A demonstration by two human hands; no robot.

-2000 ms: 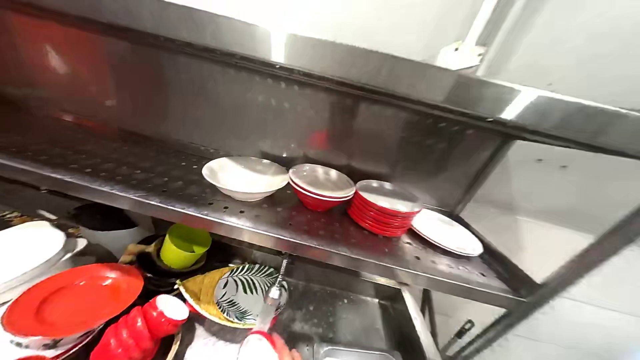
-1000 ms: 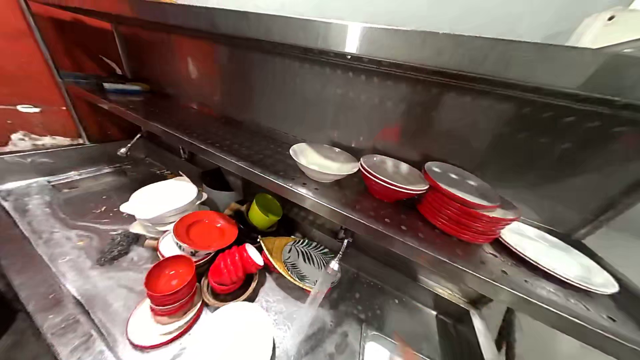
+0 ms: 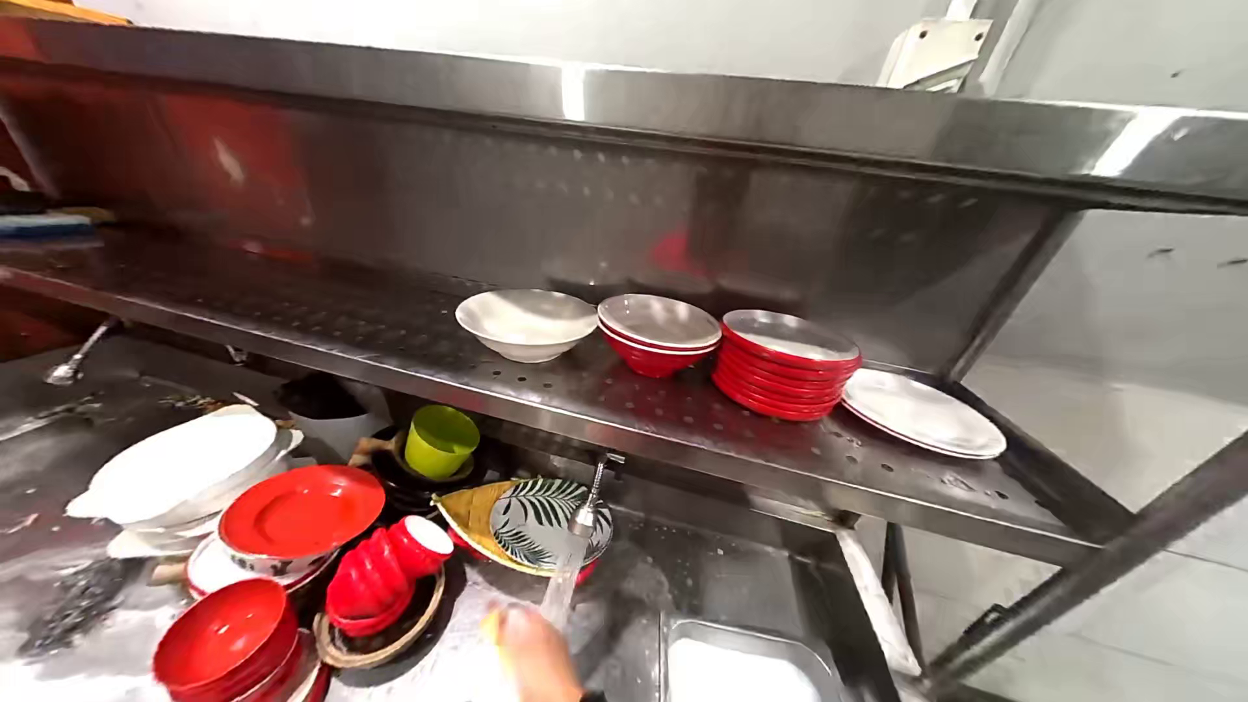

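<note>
My right hand [image 3: 541,653], blurred, is at the bottom edge below the running water [image 3: 563,575] of a metal spray tap [image 3: 584,517]. A small yellow-orange patch shows at its fingers, beside a white blurred area; whether it grips anything is unclear. My left hand is out of view. To the left are red bowls [image 3: 226,634], a red plate [image 3: 302,517], stacked red cups [image 3: 375,585] on a round woven-rimmed dish [image 3: 429,624] and white oval dishes [image 3: 185,468]. A leaf-patterned plate [image 3: 536,522] lies behind the water, a green cup [image 3: 441,441] to its left.
Above the sink runs a perforated steel shelf [image 3: 409,375] with a white bowl [image 3: 527,320], red-and-white bowls [image 3: 659,331], stacked red plates [image 3: 786,366] and white oval plates [image 3: 924,413]. A metal basin [image 3: 751,663] with white contents is at lower right. A slanting metal post [image 3: 1092,565] stands at right.
My right hand has come into view at the bottom edge; one second ago no hand showed there. The view has swung left and then back right. The shelf dishes keep their arrangement.
</note>
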